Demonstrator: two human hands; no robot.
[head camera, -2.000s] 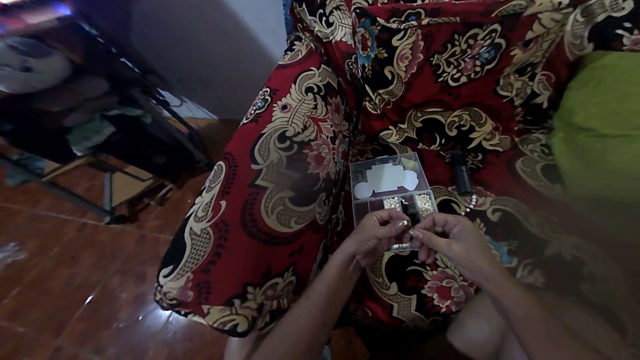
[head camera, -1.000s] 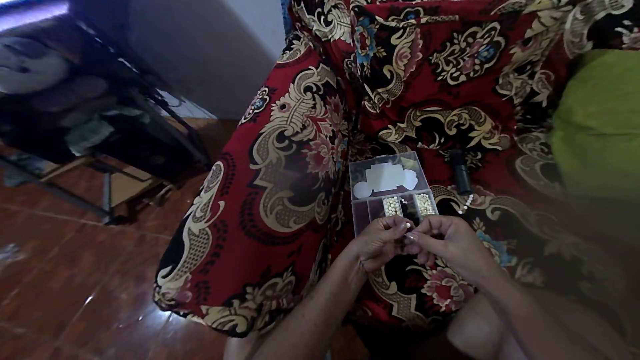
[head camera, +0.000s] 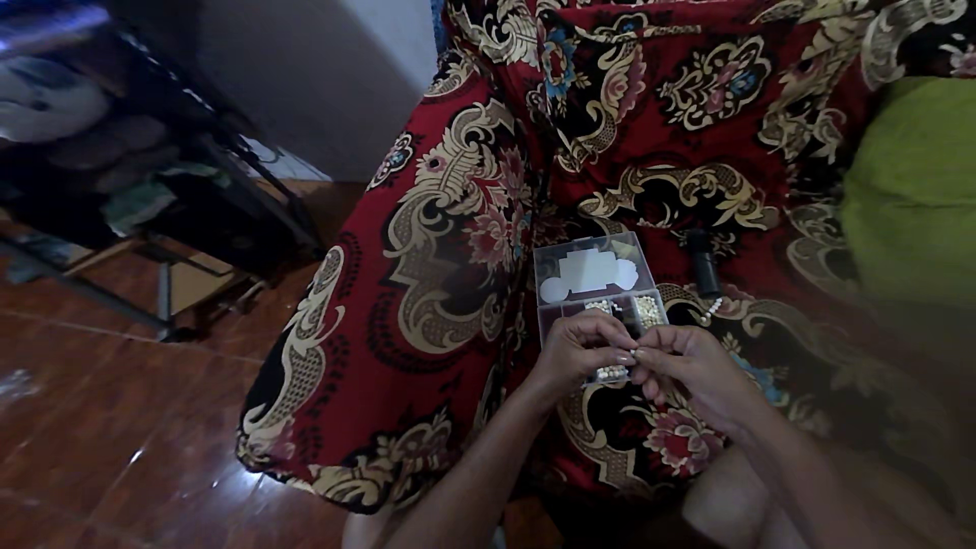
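My left hand (head camera: 585, 352) and my right hand (head camera: 686, 364) meet fingertip to fingertip over the near part of a clear plastic compartment box (head camera: 540, 311). A tiny pale bead (head camera: 633, 353) seems pinched between them; any thread is too fine to make out. Cream beads (head camera: 649, 311) fill a compartment beyond my right hand, and more pale beads (head camera: 610, 372) show just under my left fingers. White cut-out cards (head camera: 591, 271) lie in the box's far section. My hands hide part of the near compartments.
The box rests on a sofa seat with a red floral cover (head camera: 457, 252). Right of it lie a black cylindrical object (head camera: 703, 267) and a short string of white beads (head camera: 711, 308). A green cushion (head camera: 915, 175) is at far right, a dark metal rack (head camera: 164, 290) at left on the tiled floor.
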